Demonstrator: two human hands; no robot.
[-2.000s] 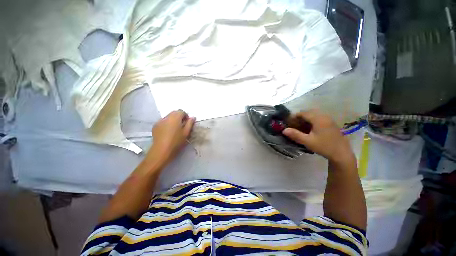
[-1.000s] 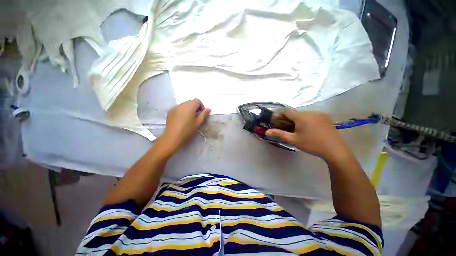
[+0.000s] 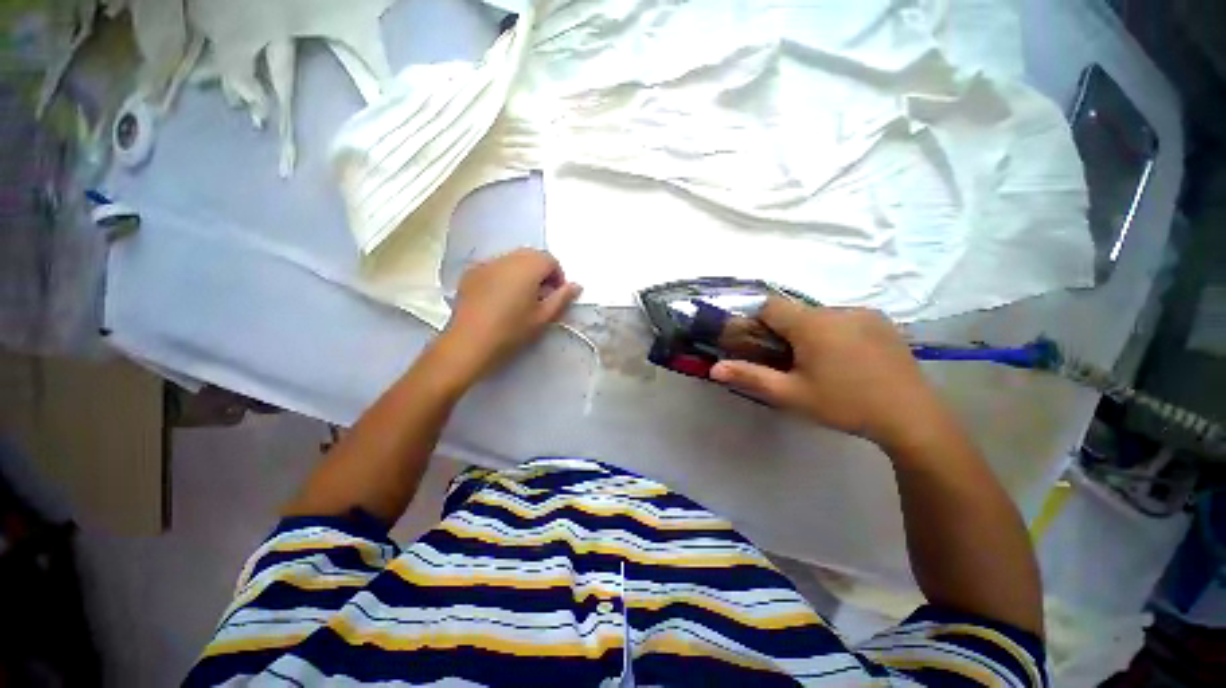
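Observation:
My right hand [image 3: 834, 363] is closed around the brown handle of the steam iron [image 3: 706, 323], whose pointed tip faces left. The iron sits at the near edge of the cream garment panel [image 3: 807, 175], which is wrinkled. My left hand [image 3: 508, 303] is at the panel's near left corner, left of the iron tip, with fingertips pinched together. A thin white strip [image 3: 596, 363] curves out from below my left fingers over the table. What the fingertips pinch is partly hidden. The pleated cream piece [image 3: 417, 148] lies behind and left of my left hand.
Hanging cut pieces [image 3: 282, 54] lie at the upper left, with a tape roll [image 3: 133, 132] beside them. A dark glossy tray [image 3: 1113, 168] is at the upper right. A blue hose [image 3: 982, 354] runs right from the iron. A yellow strip [image 3: 1051, 508] is at the right edge.
The iron has moved left along the panel edge, closer to my left hand. The view has turned, so the table appears shifted right. More of the thin white strip shows below my left hand.

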